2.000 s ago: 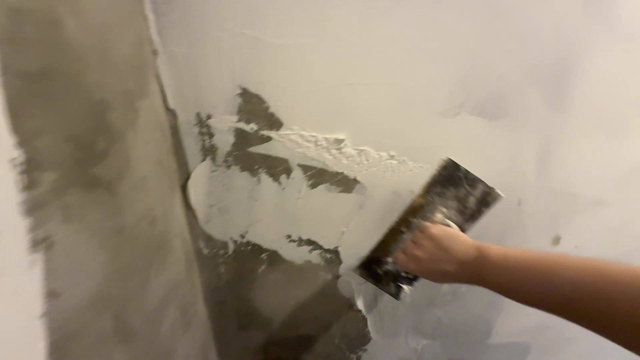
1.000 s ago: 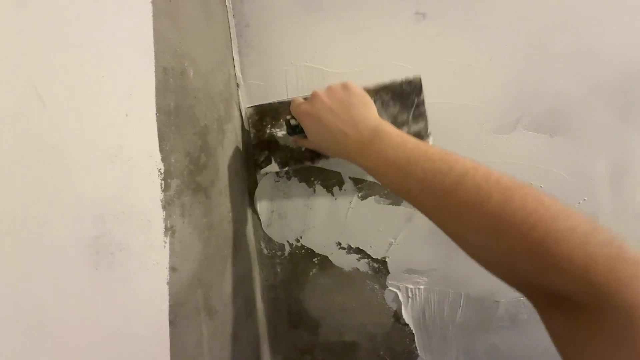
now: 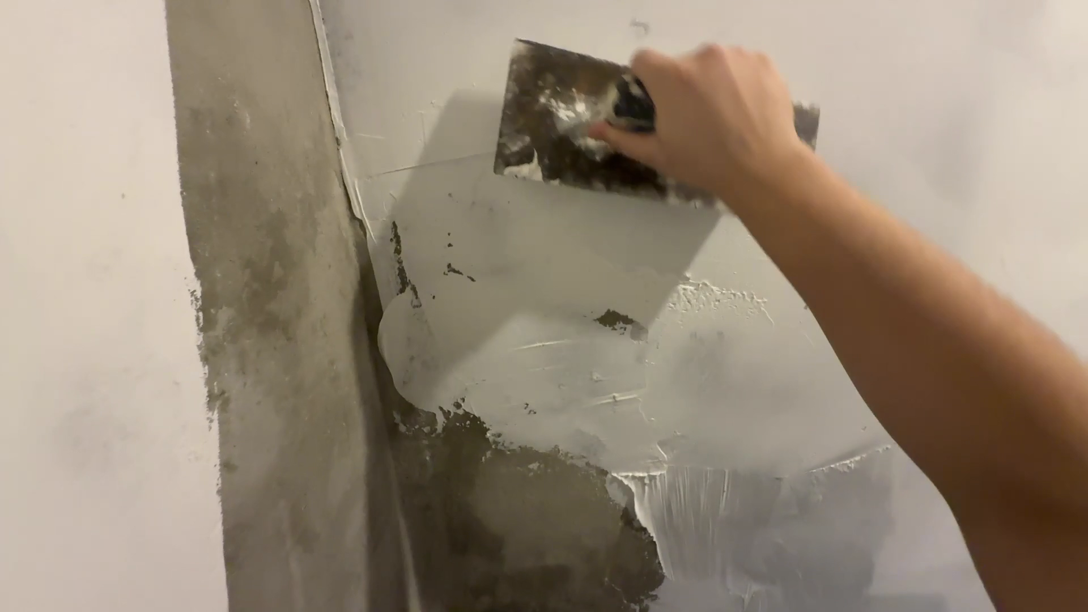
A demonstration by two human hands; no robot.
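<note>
My right hand (image 3: 714, 119) grips the dark handle of a rectangular plastering trowel (image 3: 552, 119), high on the wall and right of the corner. Smears of white plaster mark the back of its metal blade, and the blade casts a shadow on the wall below it. Wet white plaster (image 3: 544, 374) spreads over the wall beneath, with small dark gaps and a few raised ridges. Lower down, a bare grey-brown patch (image 3: 544, 518) shows under its ragged edge. My left hand is out of the picture.
An inside corner runs down left of the plaster, with a rough white bead (image 3: 336, 119) along its upper part. Beside it stands a strip of bare grey render (image 3: 263, 289), bordered by a white painted surface (image 3: 93, 297) at the far left.
The trowel has moved up and right from the corner, still in my right hand. White plaster now covers most of the dark patches that showed in its upper area two seconds ago.
</note>
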